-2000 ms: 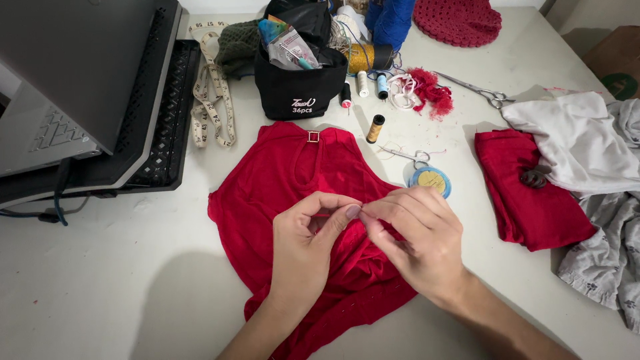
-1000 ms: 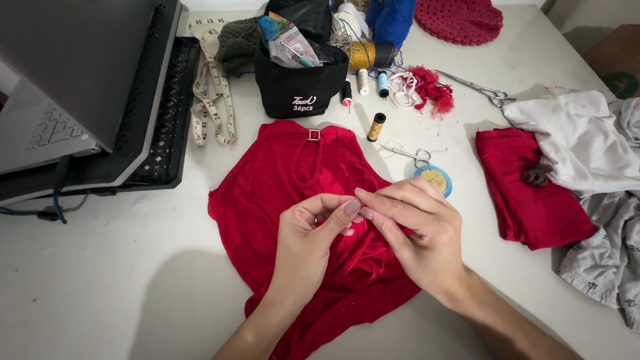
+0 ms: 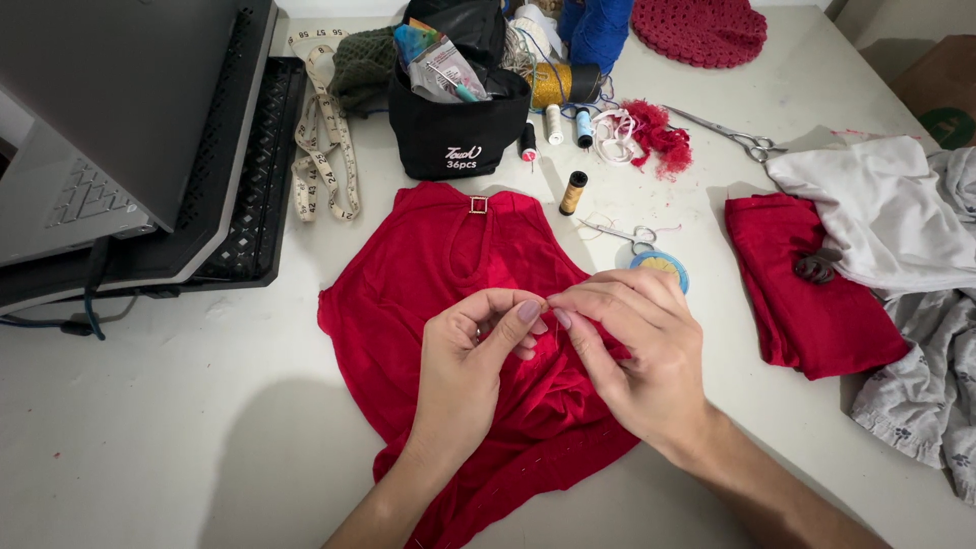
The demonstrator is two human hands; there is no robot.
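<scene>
A red fabric garment with a small square buckle lies spread on the table. Above its middle, my left hand pinches something tiny between thumb and forefinger; fine thread seems to hang there, but the thing itself is too small to tell. My right hand pinches at the same spot, its fingertips almost touching the left ones. Light stitches or pins run along the garment's lower band. Beyond the right hand lie a round blue-rimmed container, partly hidden, small scissors and a spool of golden thread.
A laptop on a black stand is at left, beside a measuring tape. A black pouch, thread spools and yarn stand at the back. Larger scissors, folded red fabric and white cloth lie at right.
Both hands stay over the garment, fingertips close together; the right hand's fingers have shifted slightly. The objects around have not moved.
</scene>
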